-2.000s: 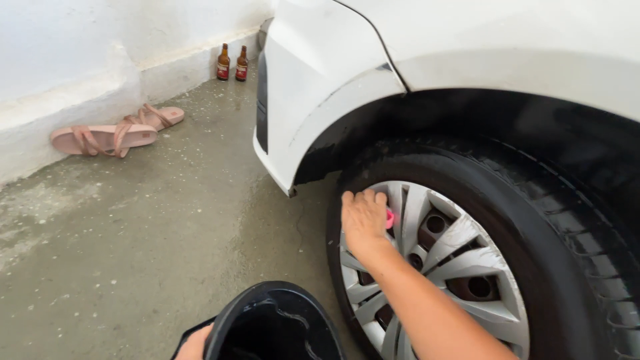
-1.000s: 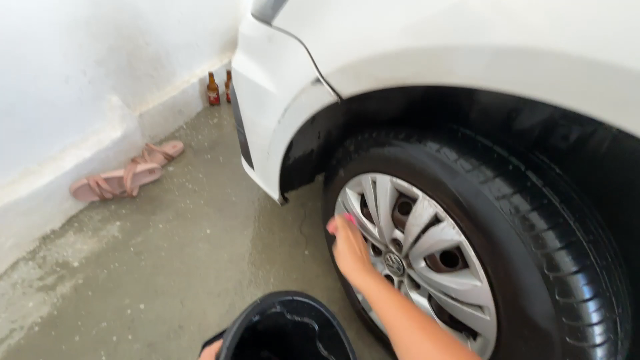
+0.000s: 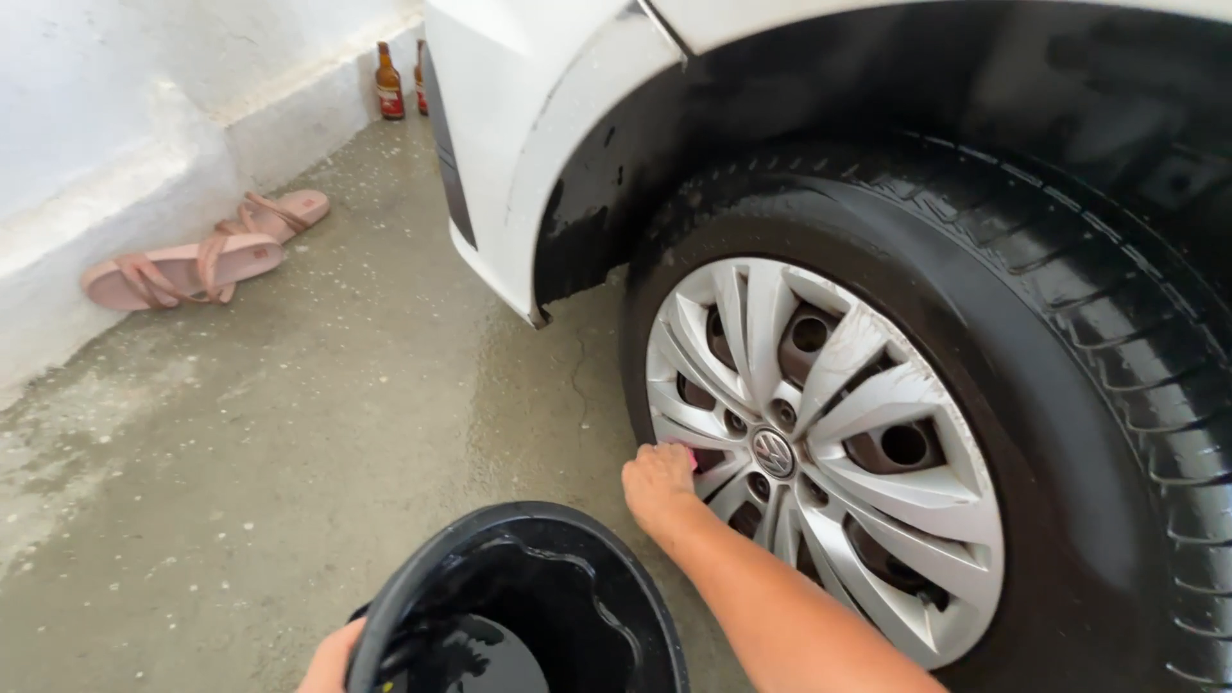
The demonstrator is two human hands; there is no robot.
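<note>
My right hand (image 3: 662, 481) is closed on a small pink object (image 3: 692, 459), mostly hidden by the fingers, and holds it against the left edge of the silver Volkswagen wheel cover (image 3: 866, 481). Around the cover sits a wet black tire (image 3: 1049, 462). At the bottom, my left hand (image 3: 332, 662) grips the left side of a black plastic bucket (image 3: 515, 520); only part of that hand shows. Some liquid lies in the bucket. Pale scuffs mark the upper right of the wheel cover.
The white car's bumper (image 3: 491, 125) and the dark wheel arch (image 3: 616, 192) surround the wheel. Pink sandals (image 3: 183, 272) lie on the wet concrete floor (image 3: 318, 414) by the white wall (image 3: 87, 106). Two brown glass bottles (image 3: 389, 87) stand at the wall, one partly hidden by the bumper.
My right hand has moved down along the left edge of the wheel cover, from the upper left to lower down, with the pink object still in it. My left hand stays at the bucket.
</note>
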